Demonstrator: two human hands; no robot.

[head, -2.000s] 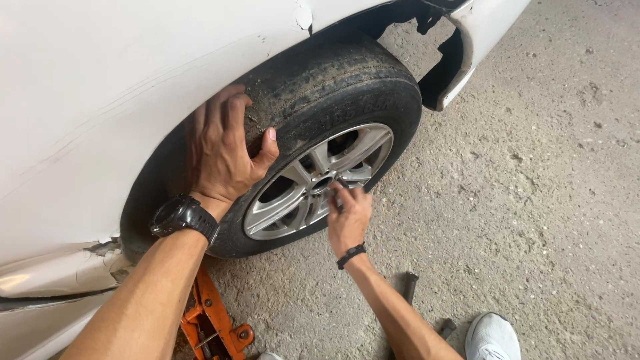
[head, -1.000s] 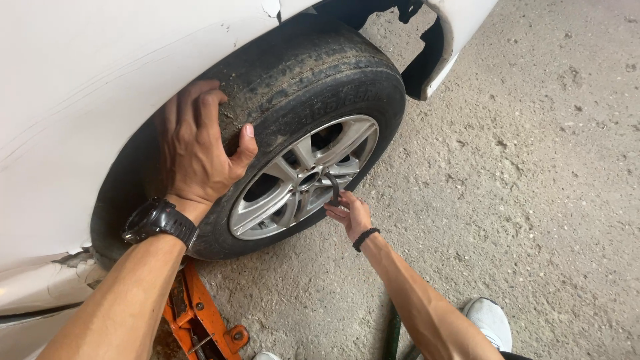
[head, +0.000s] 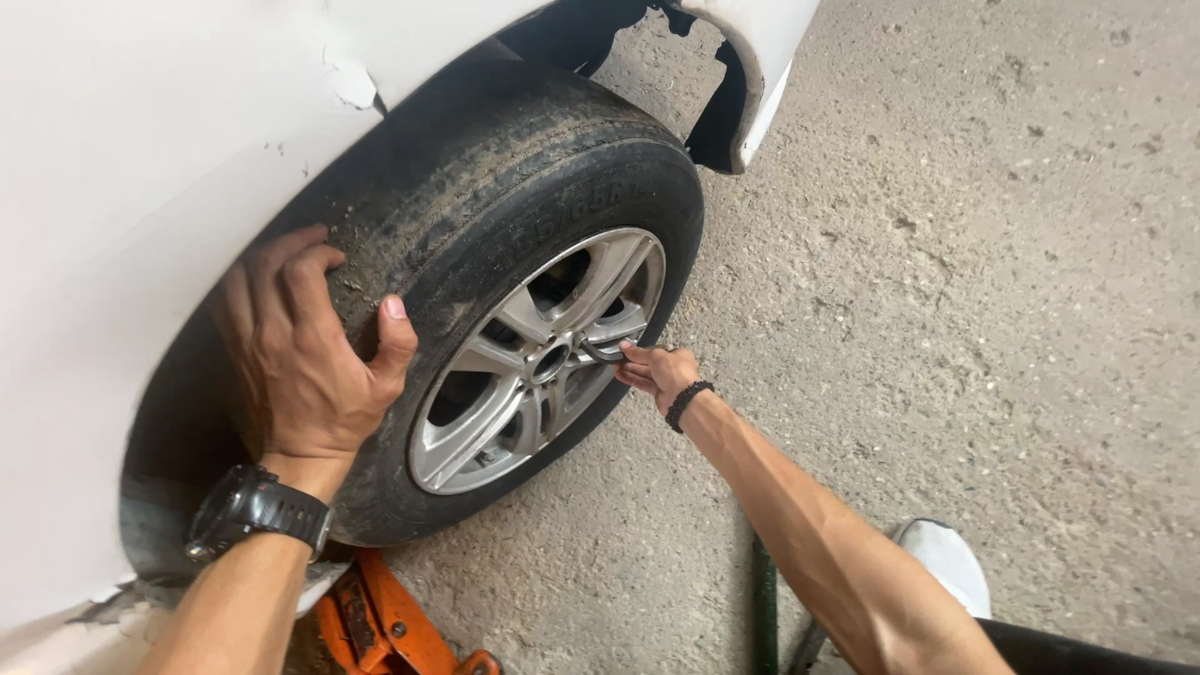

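Note:
A car wheel with a worn black tire and a silver alloy rim sits in the wheel arch of a white car. My left hand rests on the tire's tread at the upper left, fingers spread and holding nothing, a black watch on its wrist. Right of the hub, my right hand grips the end of a curved dark rod, likely a hex key or small wrench. The rod's other end meets the rim at a lug hole beside the center bore. The fingers partly hide the rod.
An orange floor jack stands below the wheel at the car's side. The white fender has chipped paint, and the broken bumper edge hangs beyond the tire. A dark green bar and a white shoe are on the rough concrete floor.
My right hand has shifted from close over the hub to the rim's outer right side, and the curved rod has come into sight. My left hand stays on the tire.

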